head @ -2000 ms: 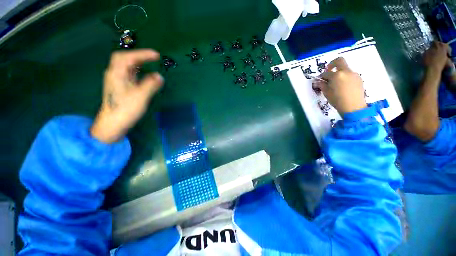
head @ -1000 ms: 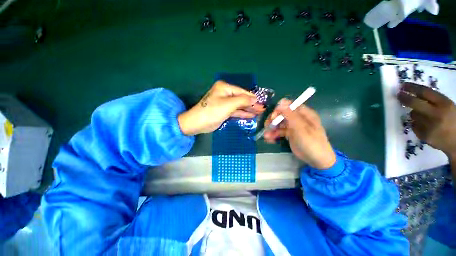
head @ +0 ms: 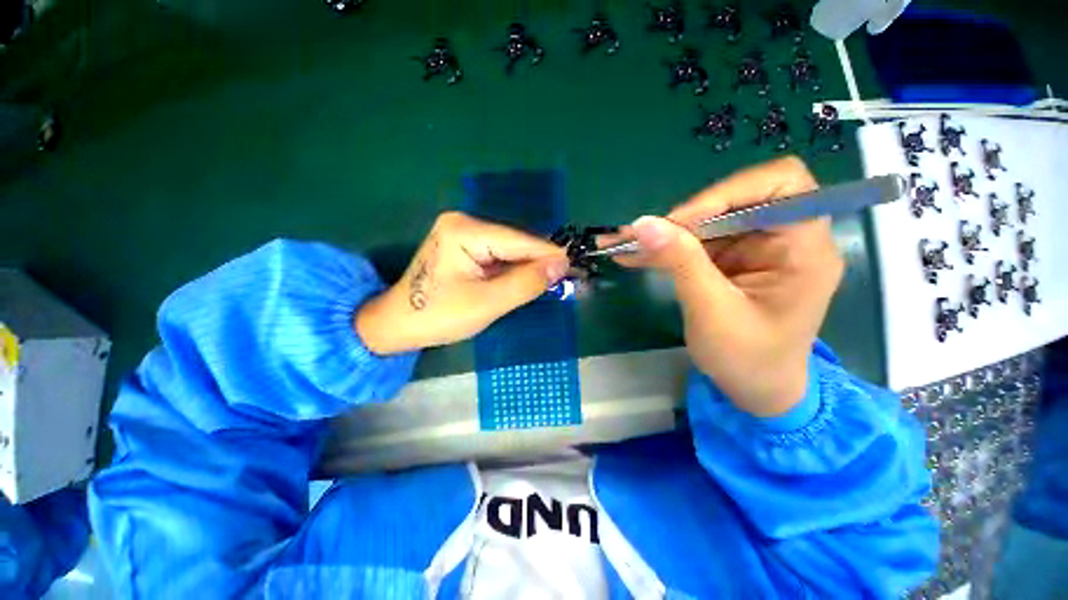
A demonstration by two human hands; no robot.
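Note:
My left hand (head: 474, 281) pinches a small black many-armed part (head: 580, 246) between thumb and fingertips, above the blue work strip (head: 527, 340). My right hand (head: 750, 275) grips silver-grey tweezers (head: 779, 215). Their tips point left and meet the black part; the fingers partly hide the contact. Whether a round housing is also in my left fingers, I cannot tell. The strip lies on the green mat, dark at the far end and dotted at the near end.
Rows of spider-like parts (head: 750, 73) lie on the green mat; more sit on the white sheet (head: 873, 281) at right. Beyond it is a dark blue tray (head: 949, 53); below it, a blister tray (head: 972, 434). A white box (head: 59, 387) stands at left. The mat has a pale padded edge (head: 398, 424).
Both hands have come together over the blue strip since the first frame. The tweezers are now raised to the part in my left hand. Another person's hand has left the white sheet.

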